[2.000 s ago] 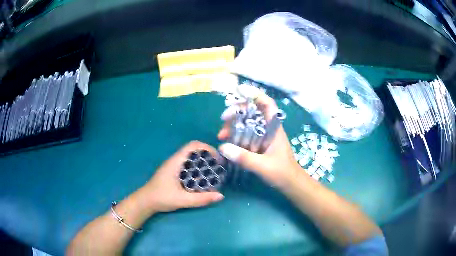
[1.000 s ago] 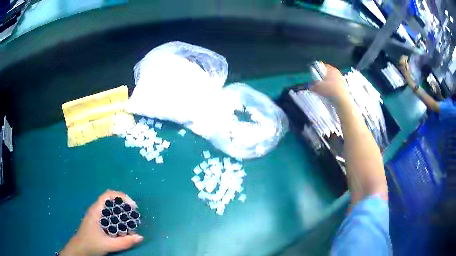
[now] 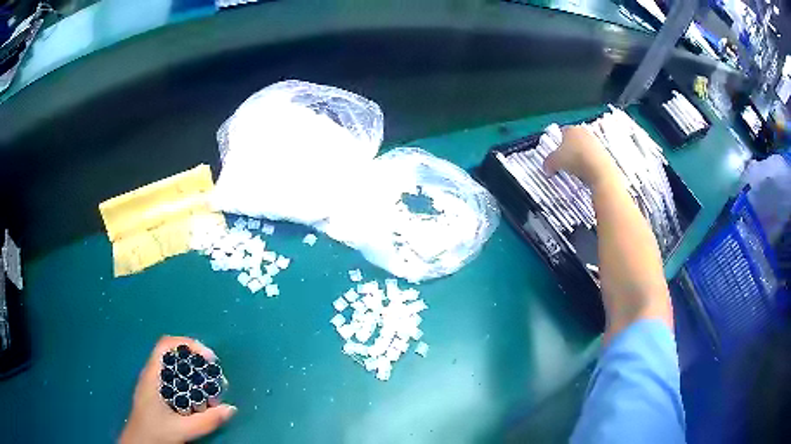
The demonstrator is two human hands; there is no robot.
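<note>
My left hand is at the lower left, wrapped round an upright bundle of outer tubes whose dark round ends face up. My right hand is stretched out over the right tray, at its upper left part among the inner rods. Its fingers are bent down on the pale rods; whether they grip any is hidden. Two loose piles of small white square pieces lie on the green mat, one in the middle and one further left.
A full clear bag and a flatter open one lie behind the piles. A yellow ridged sheet is at left. A black tray edge shows far left. A blue crate stands at right. A smaller tray is beyond.
The view has turned right. My right hand has left my left hand's side and gone to the right tray. The short tubes it carried no longer show. My left hand still holds its bundle.
</note>
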